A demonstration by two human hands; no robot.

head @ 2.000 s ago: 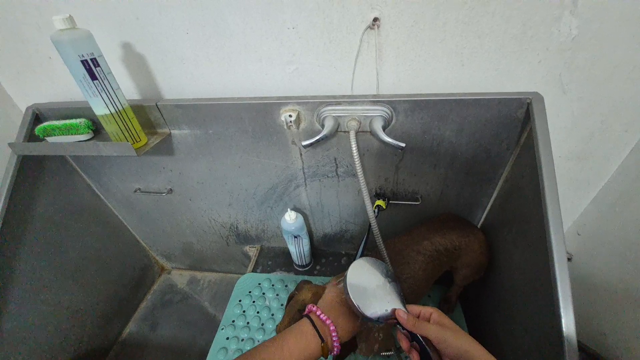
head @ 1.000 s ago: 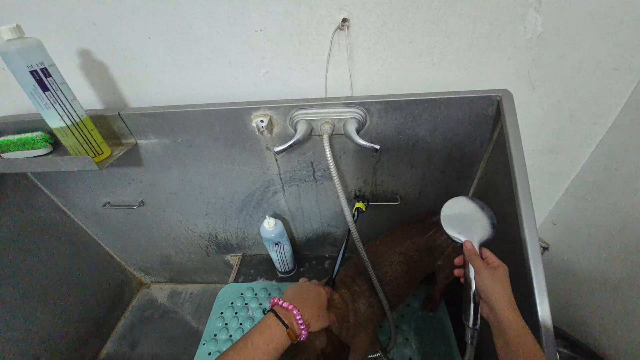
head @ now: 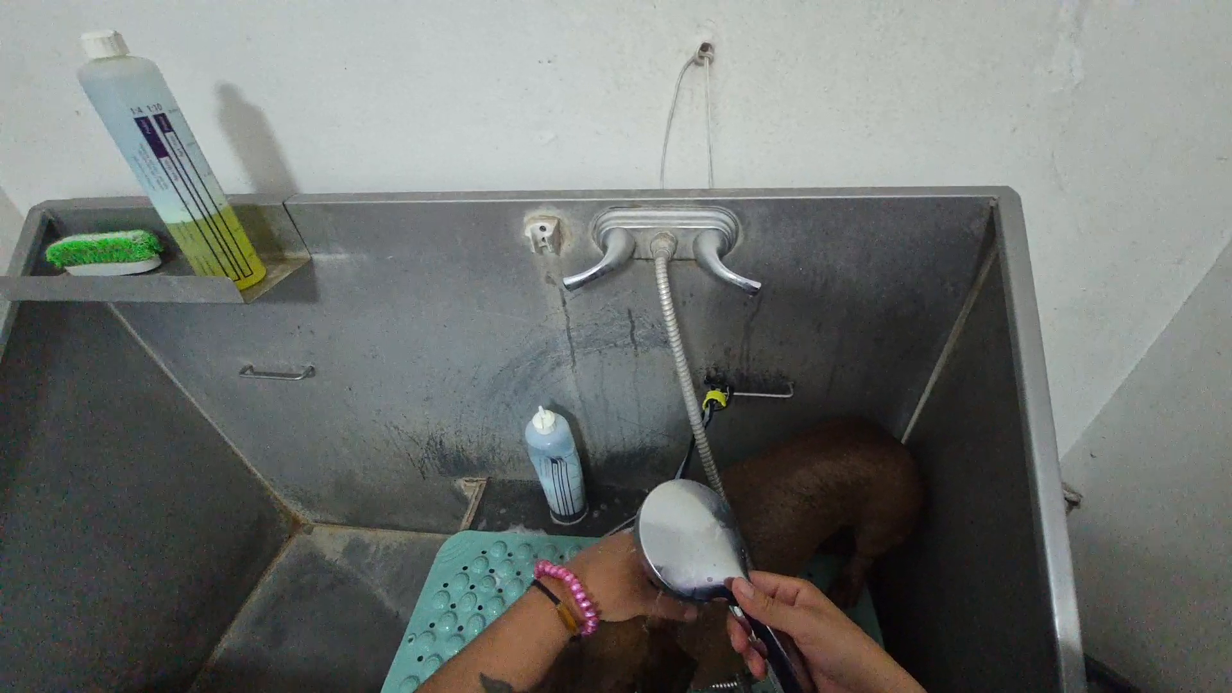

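Note:
My right hand (head: 794,621) grips the handle of a chrome shower head (head: 688,539), its back turned up toward the camera. A wet brown dog (head: 818,481) stands in the metal tub on a green bubbled bath mat (head: 481,587). My left hand (head: 626,577), with a pink bead bracelet (head: 568,587) at the wrist, rests on or close to the dog's front part; its fingers are partly hidden behind the shower head. The dog's head is hard to make out below my hands. A metal hose (head: 683,366) hangs from the wall mixer tap (head: 664,236).
A blue squeeze bottle (head: 556,467) stands by the tub's back wall. On the left shelf (head: 125,289) are a green-bristled brush (head: 104,252) and a tall bottle of yellow liquid (head: 173,164). A leash with a yellow clip (head: 715,397) is fastened to a wall bar (head: 765,393). The tub rim (head: 1044,433) runs along the right.
Since one second ago, the shower head in my right hand has moved left, from above the dog's rear to beside my left hand.

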